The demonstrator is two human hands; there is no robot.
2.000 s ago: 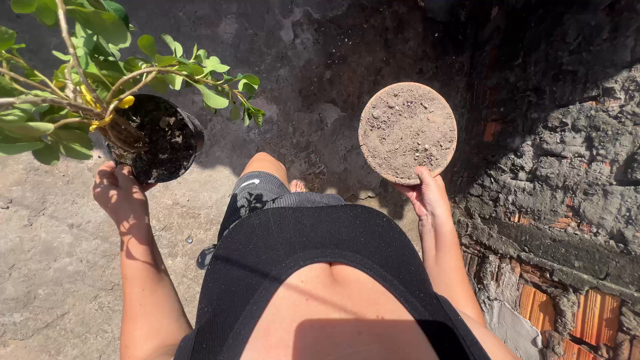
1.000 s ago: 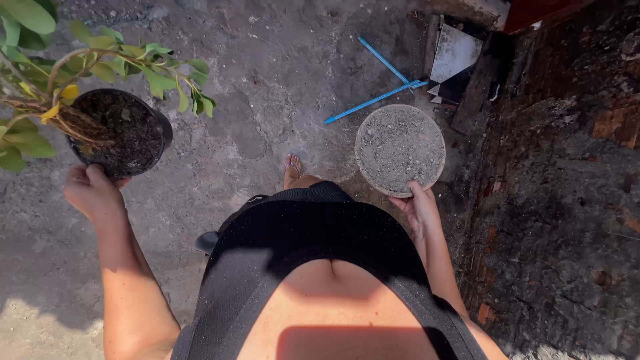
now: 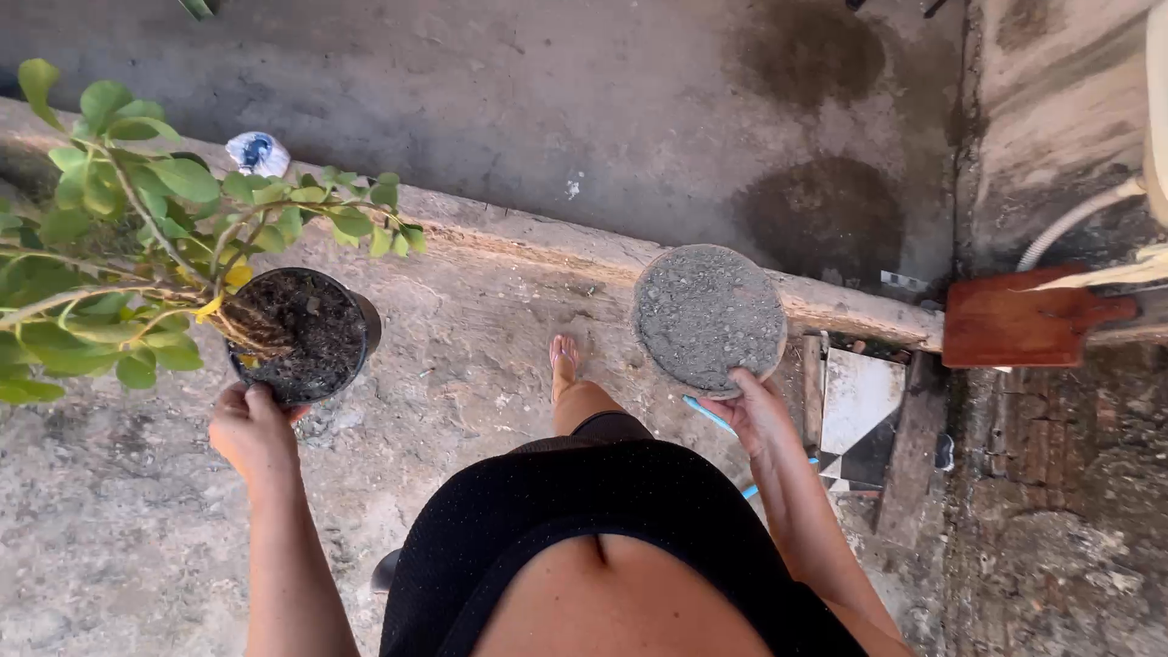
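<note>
My left hand grips the near rim of a black plastic plant pot filled with dark soil. A leafy plant with several thin stems leans out of it to the left, with a yellow tie round the stems. On the other side my right hand holds the near edge of a round container full of grey, lumpy dry soil, thumb on the rim. The fingers under both vessels are mostly hidden.
A low concrete ledge crosses ahead, with a white and blue plastic bag on it at left. At right lie a reddish wooden cutting board, a tile piece, a wooden plank and blue sticks beside a rough wall.
The view has moved forward over the ground; the ledge and cutting board now show ahead, and the blue sticks lie nearer my body. Both hands keep hold of the pot and the round container.
</note>
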